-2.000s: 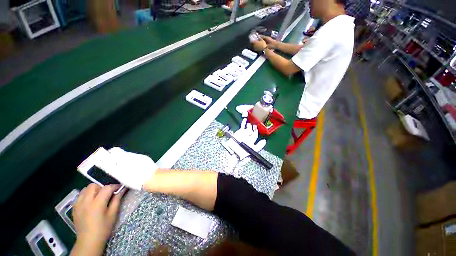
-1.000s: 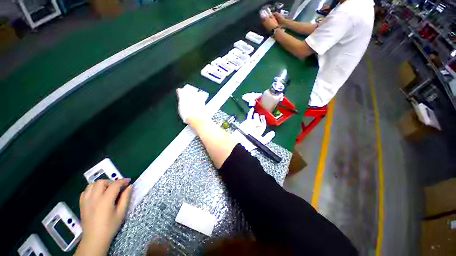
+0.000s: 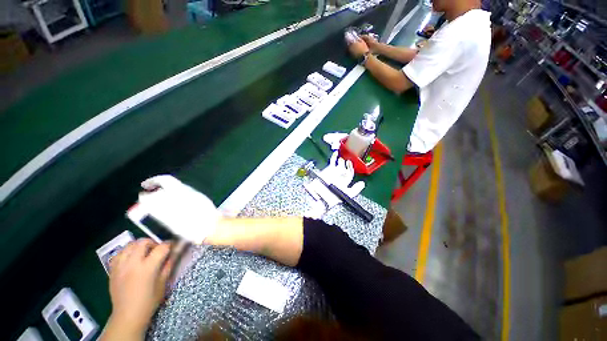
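My right hand [image 3: 178, 210], in a white knit glove, grips a white front housing [image 3: 141, 216] with a dark window, tilted above the belt's near edge. My bare left hand [image 3: 136, 276] is just below it, its fingers over another white housing [image 3: 110, 250] on the green belt. The fingertips are blurred near the held housing; whether they grip either piece cannot be told. Another housing [image 3: 69, 315] lies on the belt to the left, with part of one more at the bottom edge.
Several housings [image 3: 279, 114] lie in a row farther up the belt. Bubble wrap [image 3: 266, 213] bears a white card [image 3: 263, 291] and a black-handled tool [image 3: 349, 203] beside crumpled gloves. A red tray [image 3: 379, 160] holds a bottle [image 3: 361, 140]. A person in white [image 3: 452, 66] works beyond.
My right hand has come back from the near end of the far row, bringing the housing that lay there beside my left hand. My left hand has stayed about the same place.
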